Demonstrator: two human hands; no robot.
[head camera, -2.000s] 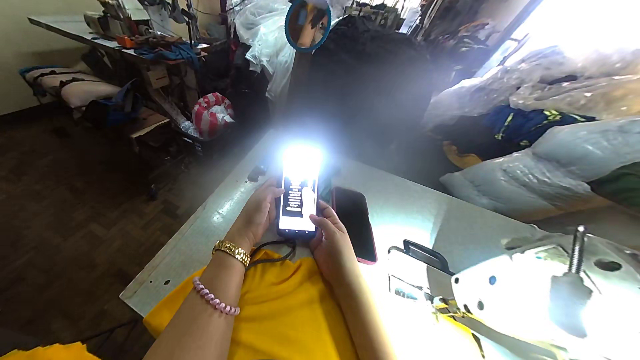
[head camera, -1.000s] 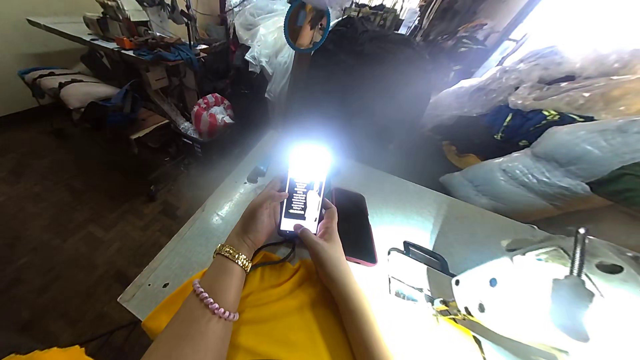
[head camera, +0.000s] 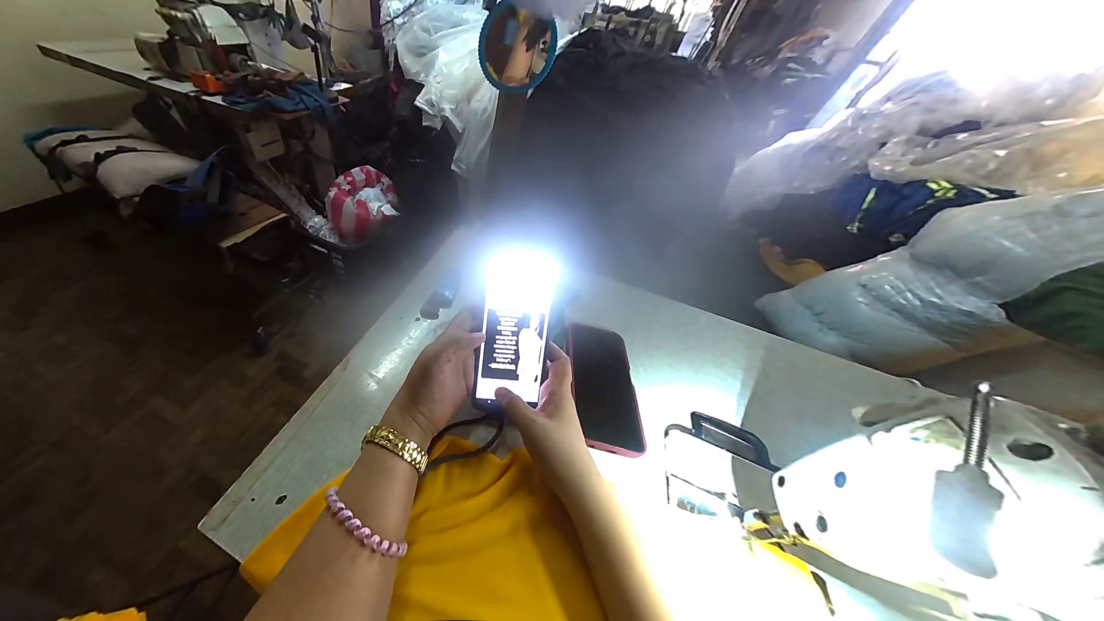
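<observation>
A smartphone (head camera: 511, 354) with a lit screen bearing writing is held upright between both hands over the table, its top lost in white glare. My left hand (head camera: 440, 375) grips its left side; a gold watch and a pink beaded bracelet are on that arm. My right hand (head camera: 545, 401) holds the lower right side, its thumb at the bottom of the screen. A dark cable runs by the phone's lower end. Just right lies a second phone (head camera: 608, 392), screen dark, in a red case. Yellow fabric (head camera: 492, 535) lies under the forearms.
A sewing machine (head camera: 914, 500) stands at the right, partly washed out by light. The white tabletop (head camera: 302, 466) has its edge at the left. Plastic-wrapped bundles (head camera: 880, 302) are piled behind, right. Another machine table (head camera: 112, 65) and a red-and-white striped bag (head camera: 358, 205) are far left.
The phone has tilted slightly since the first frame. The right thumb has moved from the screen's right side to its bottom. Both hands keep hold of the phone.
</observation>
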